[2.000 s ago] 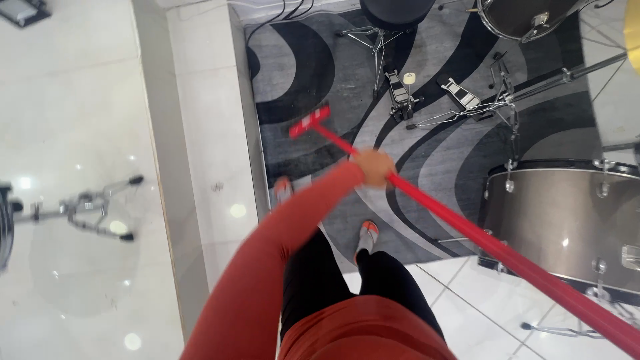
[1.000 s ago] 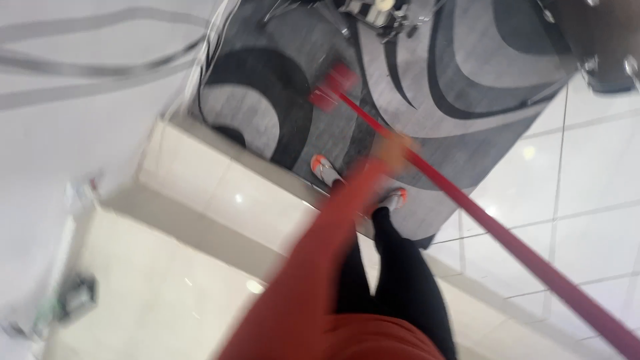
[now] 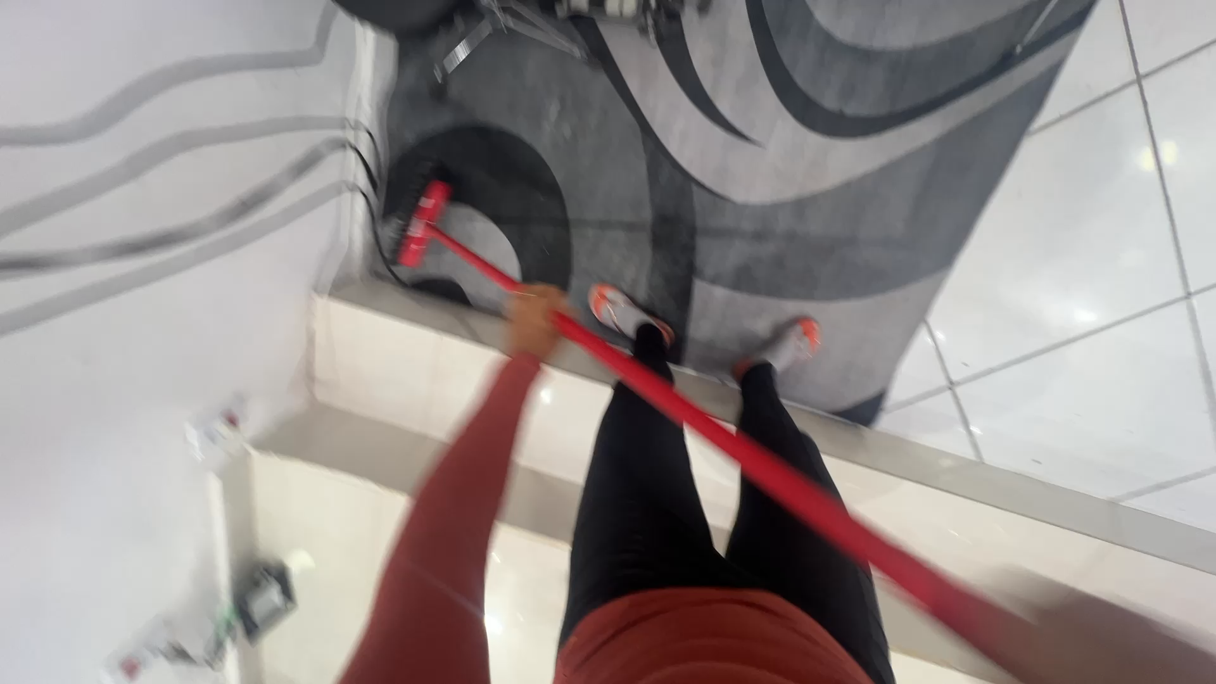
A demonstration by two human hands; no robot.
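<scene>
A red push broom (image 3: pixel 425 224) with dark bristles rests its head on the patterned grey rug (image 3: pixel 608 142), near the corner by the white wall. My left hand (image 3: pixel 537 321) is closed around the red handle, not far above the broom head. From there the handle runs down and right across my legs to my right hand (image 3: pixel 1064 617), blurred at the lower right edge and wrapped about the upper handle. Its fingers are hard to make out.
Black cables (image 3: pixel 366 180) hang by the wall beside the rug. Metal stand legs (image 3: pixel 513 28) and pedal hardware are at the top. Under and behind my feet is a step edge (image 3: pixel 950 456). A dark object (image 3: pixel 264 598) lies lower left, and white tiles (image 3: pixel 1092 351) lie right.
The broom head has moved across the rug to the corner by the wall, with my left hand on the handle. My right hand has come into sight. The view has turned and shifted.
</scene>
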